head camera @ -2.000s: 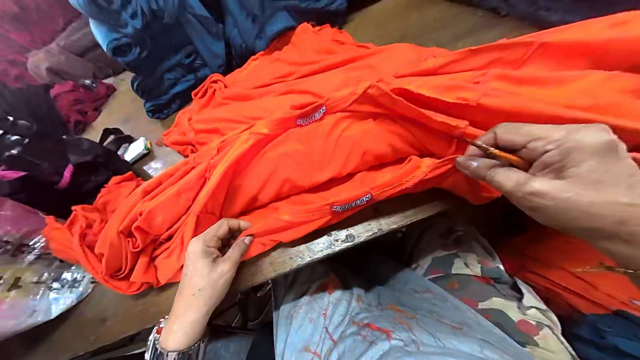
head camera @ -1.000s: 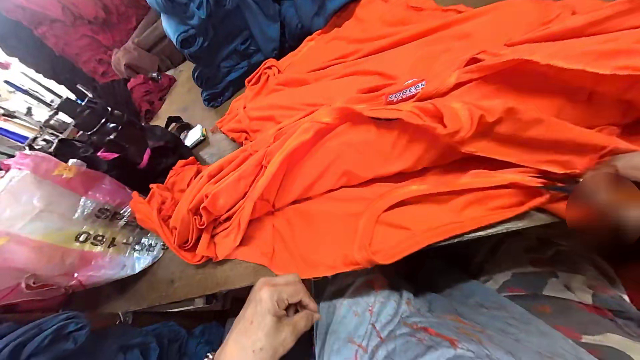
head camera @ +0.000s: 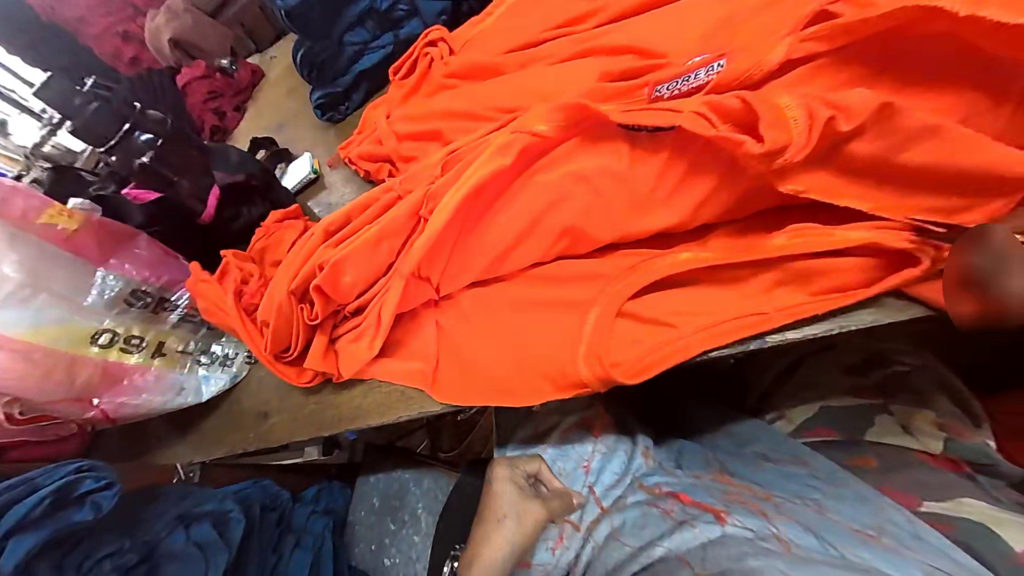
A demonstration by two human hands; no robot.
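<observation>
Orange knit garments (head camera: 512, 320) lie bunched across the table, with a curved stitched neckline hanging at the front edge. One bears a printed neck label (head camera: 688, 80). My left hand (head camera: 524, 496) is below the table edge, over blue-grey cloth (head camera: 680, 496) on my lap strewn with red and orange threads. Its thumb and fingers are drawn together, and no object shows in them. At the right edge, my right hand (head camera: 988, 272) is blurred and partly cut off beside the orange fabric. A small dark pointed tool (head camera: 940, 228) shows at its fingers, its form unclear.
The wooden table edge (head camera: 320, 416) runs below the garments. A printed plastic bag (head camera: 104, 312) lies at left, with black cloth (head camera: 240, 192) and dark red cloth (head camera: 220, 96) behind. Navy fabric is piled at the back (head camera: 352, 56) and lower left (head camera: 160, 520).
My left hand has let go of the orange fabric it touched two seconds ago and come down over my lap. The lower garment's neckline now hangs at the table edge. The view has shifted.
</observation>
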